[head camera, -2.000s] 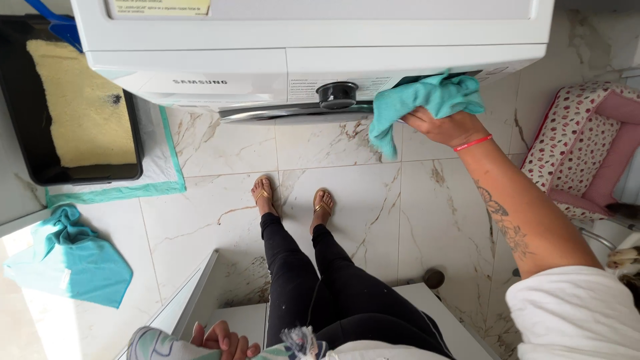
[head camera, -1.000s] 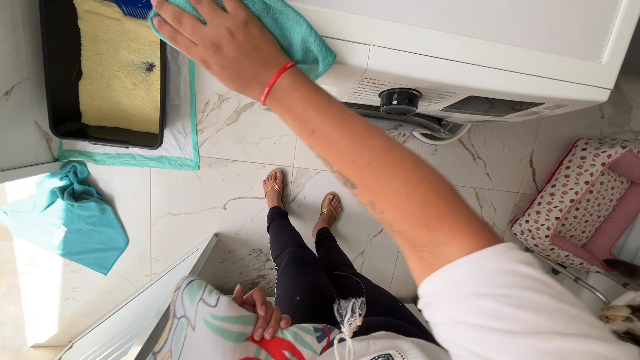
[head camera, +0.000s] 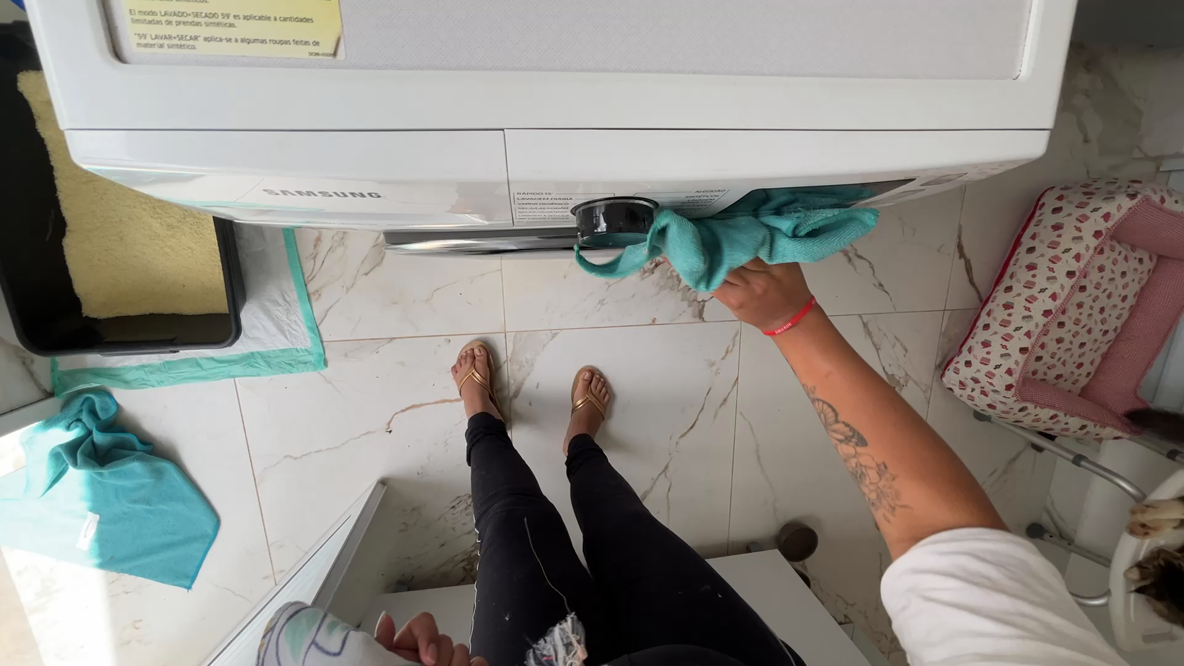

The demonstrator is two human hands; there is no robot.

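My right hand (head camera: 764, 294) presses a teal cloth (head camera: 717, 245) against the front control panel of a white Samsung washing machine (head camera: 314, 185). One end of the cloth hangs around the underside of the black dial (head camera: 613, 220), and part of it lies over the dark display area. The cloth hides most of my fingers. At the bottom edge, my left hand (head camera: 421, 640) is held near my waist with its fingers curled, beside a patterned cloth (head camera: 324, 638); whether it grips anything cannot be made out.
A black litter tray (head camera: 231, 287) stands on a teal-edged pad (head camera: 305, 305) at left. Another teal cloth (head camera: 139, 509) lies on the marble-look floor. At right are a pink pet bed (head camera: 1036, 305), metal legs (head camera: 1082, 462) and part of a furry animal (head camera: 1158, 573). An open white door panel (head camera: 351, 546) is near my legs.
My right hand, with the teal cloth, has moved from the machine's far left top to the right part of the front panel, where it also was two seconds ago.
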